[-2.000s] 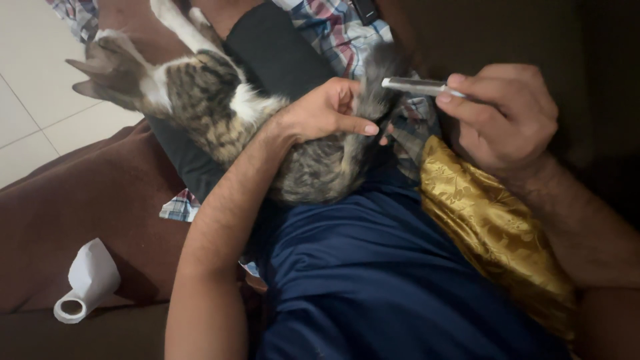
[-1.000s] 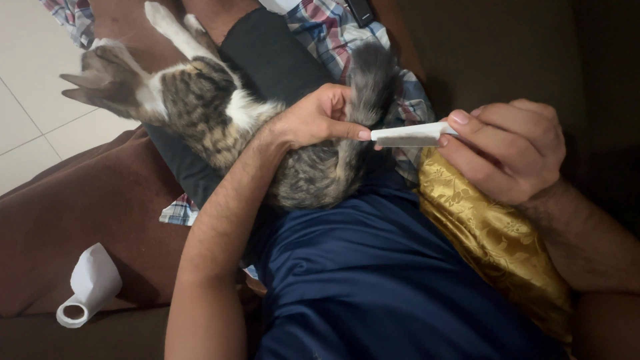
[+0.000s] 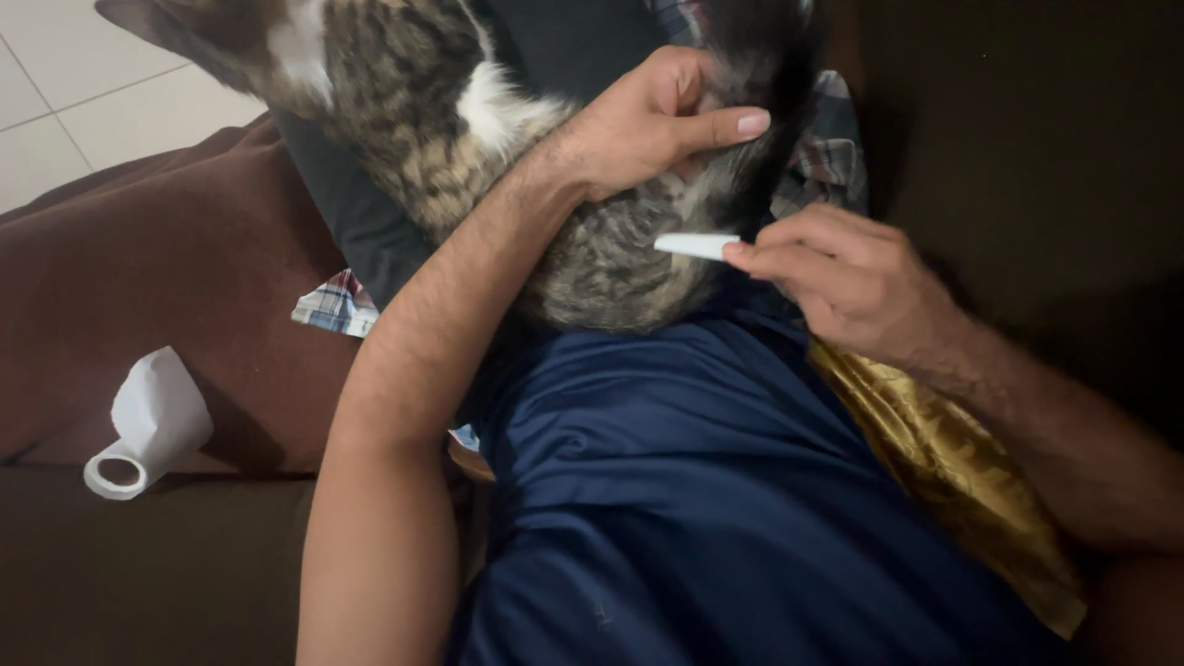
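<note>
A tabby and white cat (image 3: 407,111) lies across my lap, its head at the upper left and partly out of view. My left hand (image 3: 680,125) is closed around the base of the cat's dark tail (image 3: 763,69), thumb on top. In the fingers of my right hand (image 3: 846,273) is a small white comb (image 3: 696,245), seen edge-on. The comb lies at the fur of the cat's rump, just below my left hand. Whether its teeth touch the fur cannot be told.
A partly unrolled paper roll (image 3: 162,416) rests on the brown sofa (image 3: 166,259) at the left. A gold patterned cloth (image 3: 943,462) lies beneath my right forearm. Plaid cloth (image 3: 828,153) shows beside the tail, and a dark cushion or cloth (image 3: 347,203) lies under the cat.
My right hand has brought the comb from near my left thumb down to the cat's rump. My left hand stays by the tail, which now leans differently.
</note>
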